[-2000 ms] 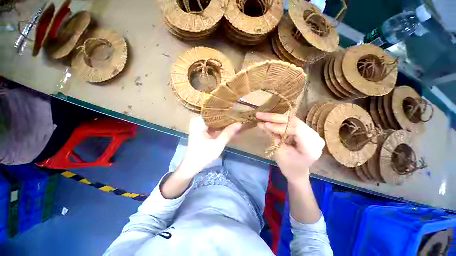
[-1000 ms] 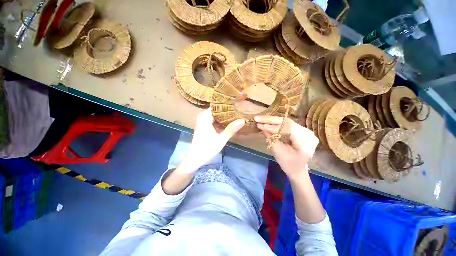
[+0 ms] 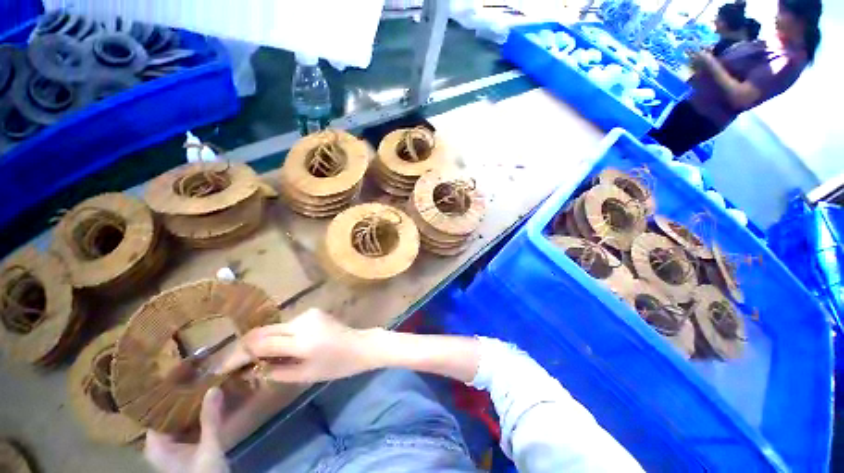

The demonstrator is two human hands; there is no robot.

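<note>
A flat ring wrapped in tan cord (image 3: 153, 356) is held tilted above the bench at the lower left. My left hand (image 3: 196, 443) grips its lower edge, thumb on the face, partly cut off by the picture's bottom. My right hand (image 3: 301, 346) is at the ring's right side, fingers at its inner edge and on a bit of cord. Behind it a cardboard pad (image 3: 268, 263) lies on the bench, with a small white spot (image 3: 226, 274) on it. A thin dark stick (image 3: 215, 347) shows through the ring's hole. Another ring (image 3: 88, 388) lies partly hidden under the held one.
Stacks of similar rings (image 3: 372, 242) with cord in their holes stand along the bench (image 3: 500, 199). A blue crate (image 3: 592, 323) at right holds more rings. A water bottle (image 3: 311, 97) and a small white bottle (image 3: 199, 150) stand behind. Other crates and people are farther back.
The view has swung to the right, bringing in the ring-filled crate and people. The held ring and both hands now appear at lower left. The ring stays between my hands.
</note>
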